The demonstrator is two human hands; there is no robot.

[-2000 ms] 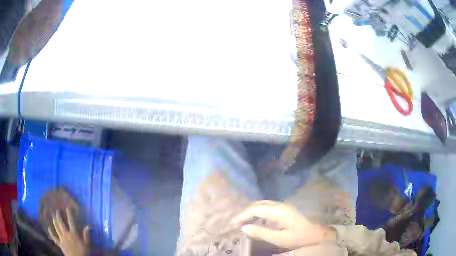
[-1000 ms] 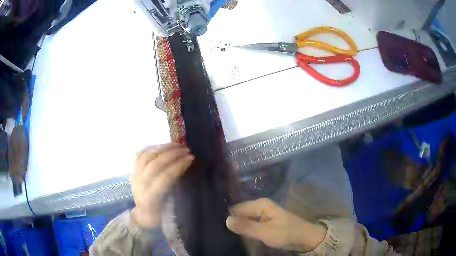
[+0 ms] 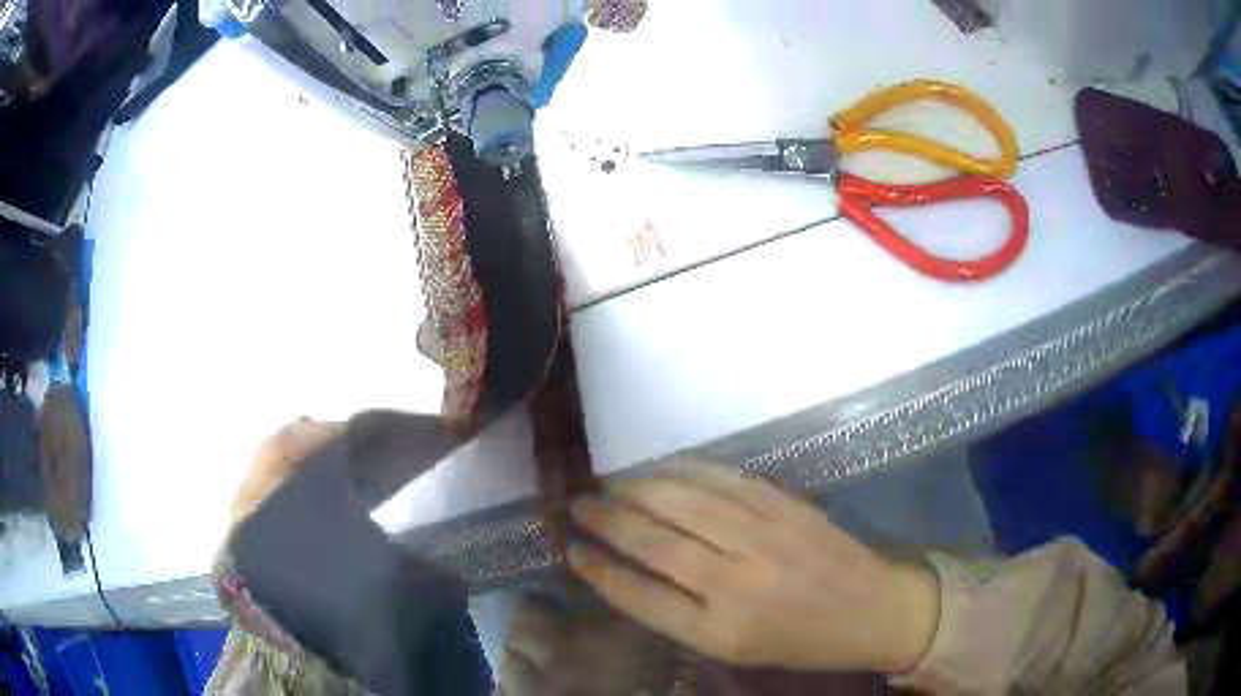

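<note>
The wide band runs from under the sewing machine head toward me, black face up, with a red and gold tweed edge on its left. Its near part is folded back to the left over my left hand, which is mostly hidden behind it. The narrow dark red-brown strip comes out from under the band's right side and runs to the table edge. My right hand holds this strip at the table's front edge, fingertips on it. The needle and presser foot are hidden by the machine head.
Scissors with yellow and red handles lie right of the machine head. A dark red flat object lies at the far right. A ruler-marked edge borders the white table. Brown pieces hang at far left. Blue bins are below the table.
Both hands came up from below the table to the band. Since then, the band's near part has been folded left, uncovering the narrow strip, and my left hand has moved left.
</note>
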